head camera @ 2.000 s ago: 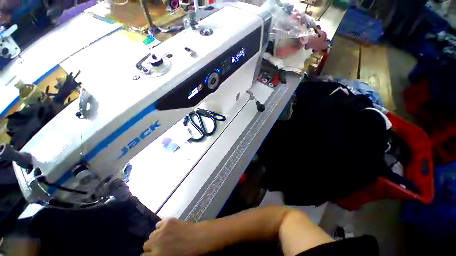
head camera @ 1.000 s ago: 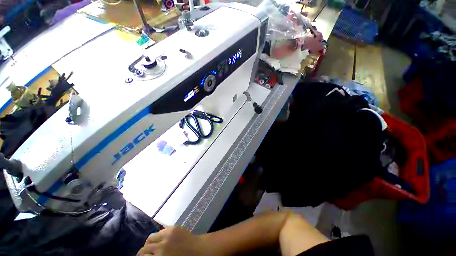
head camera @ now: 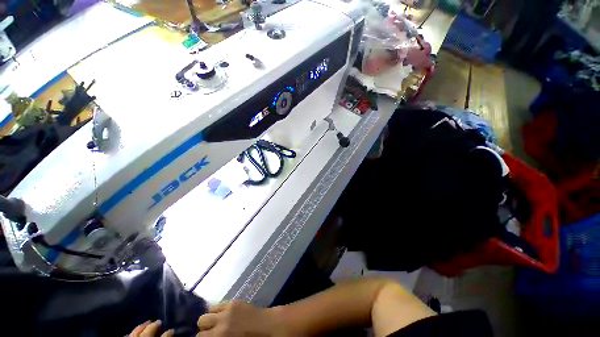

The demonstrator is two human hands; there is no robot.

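Black cloth [head camera: 85, 299] lies under and in front of the sewing head's needle end at the lower left. The white sewing machine [head camera: 164, 125] with a blue stripe and "JACK" lettering stands over it. My right hand [head camera: 230, 320] is at the bottom edge, fingers bent onto the cloth's right edge, partly cut off. Only fingertips of my left hand [head camera: 151, 328] show at the bottom edge, on the cloth; the rest is out of the picture. The presser foot and needle are too blurred to make out.
Looped dark-handled scissors [head camera: 263, 161] and a small whitish piece [head camera: 220, 188] lie on the machine bed. A ruler strip [head camera: 299, 214] runs along the front edge. A black cloth heap [head camera: 421, 191] lies over a red crate [head camera: 543, 217] at right. A wooden surface [head camera: 483, 82] stands behind.
Left fingertips have come into view at the bottom edge. My right hand stays near the cloth's right edge. The cloth by the needle end has shifted and lies differently. The camera view has shifted slightly.
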